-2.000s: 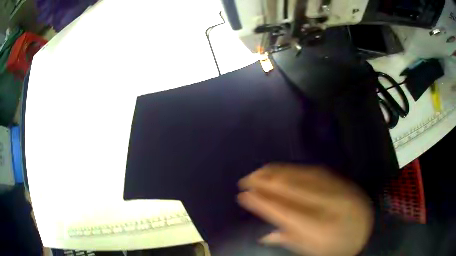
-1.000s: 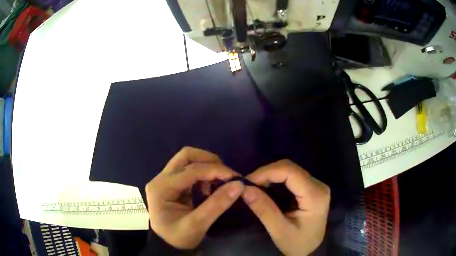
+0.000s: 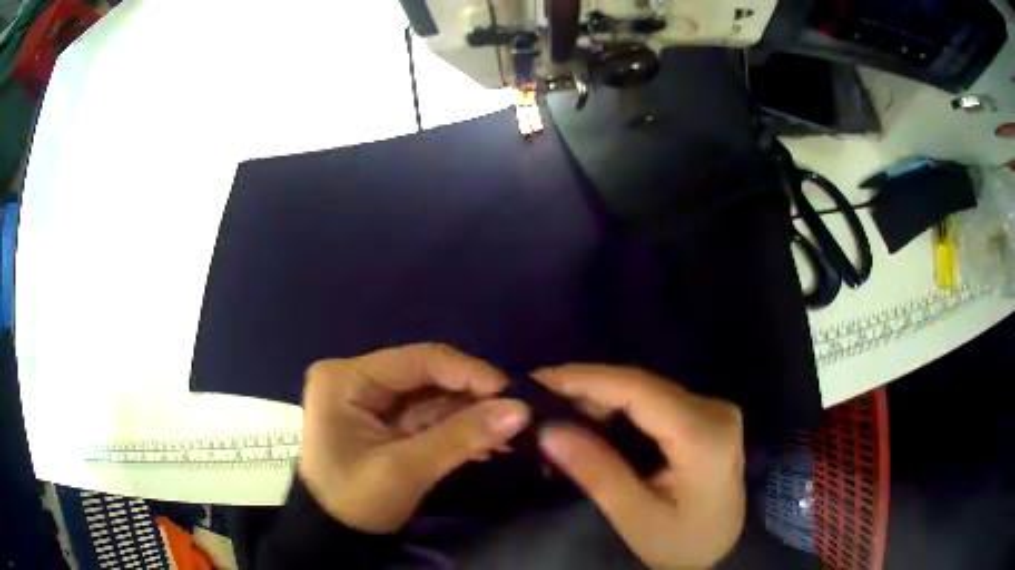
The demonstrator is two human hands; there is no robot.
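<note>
A large dark navy-purple cloth panel (image 3: 367, 256) lies flat on the white table, with its upper edge at the lit presser foot (image 3: 529, 111) of the sewing machine (image 3: 712, 28). My left hand (image 3: 406, 429) and my right hand (image 3: 646, 445) are close together at the panel's near side. Each pinches the dark cloth between thumb and fingers, near the table's front edge. The fold between the fingertips is dark and hard to make out.
Black-handled shears (image 3: 829, 228) lie right of the panel, partly hidden. Beyond them are a black scrap (image 3: 922, 204), a yellow tool (image 3: 946, 256) and a clear plastic bag (image 3: 993, 228). A ruler scale (image 3: 189, 452) runs along the front edge. A red crate (image 3: 851, 479) is below right.
My left hand has come into view and joined my right hand at the cloth, and both now pinch it. Over the last second the hands have moved only slightly.
</note>
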